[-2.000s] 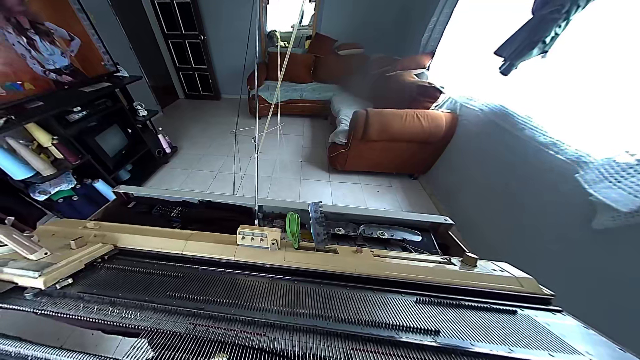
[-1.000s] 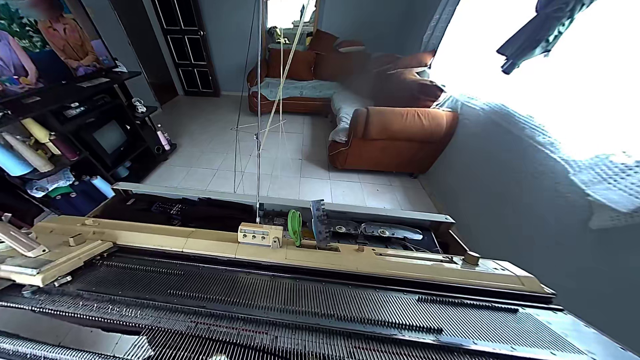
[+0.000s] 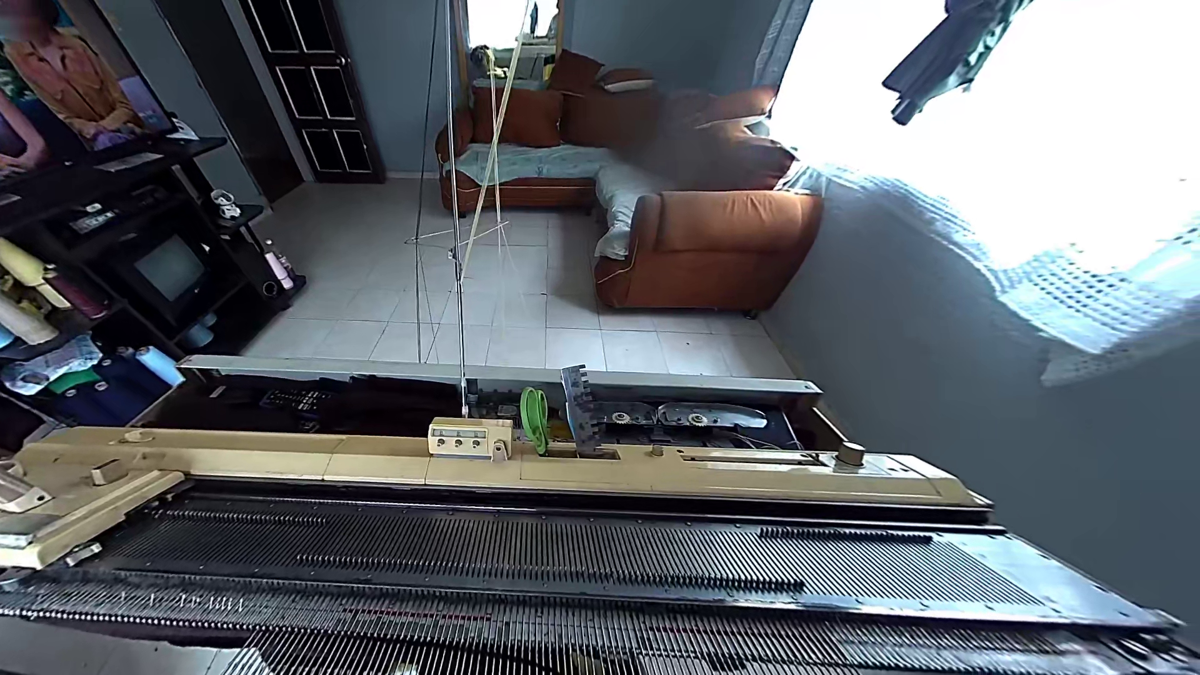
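Note:
Neither of my hands shows in the head view. A flat-bed knitting machine (image 3: 600,469) with a cream casing spans the view, its needle bed (image 3: 525,544) in front of the casing. At the far left sits the cream carriage (image 3: 94,516), cut by the frame edge. A row counter (image 3: 471,439) stands on the casing near the middle. Beside it are a green ring-shaped object (image 3: 534,420) and an upright grey toothed piece (image 3: 581,412). Yarn strands run up from a thin metal yarn mast (image 3: 459,281). A second, lower bed of needles (image 3: 469,633) lies along the bottom edge.
Behind the machine is a tray (image 3: 506,373) holding dark cloth, a remote control (image 3: 295,400) and metal parts. A black shelf unit (image 3: 197,309) with yarn cones and a television stands left. An orange-brown sofa (image 3: 712,244) is beyond, and a wall with a bright curtained window is at right.
The picture on the television differs from the earlier frames. The machine, its carriage and the things around it have not plainly moved.

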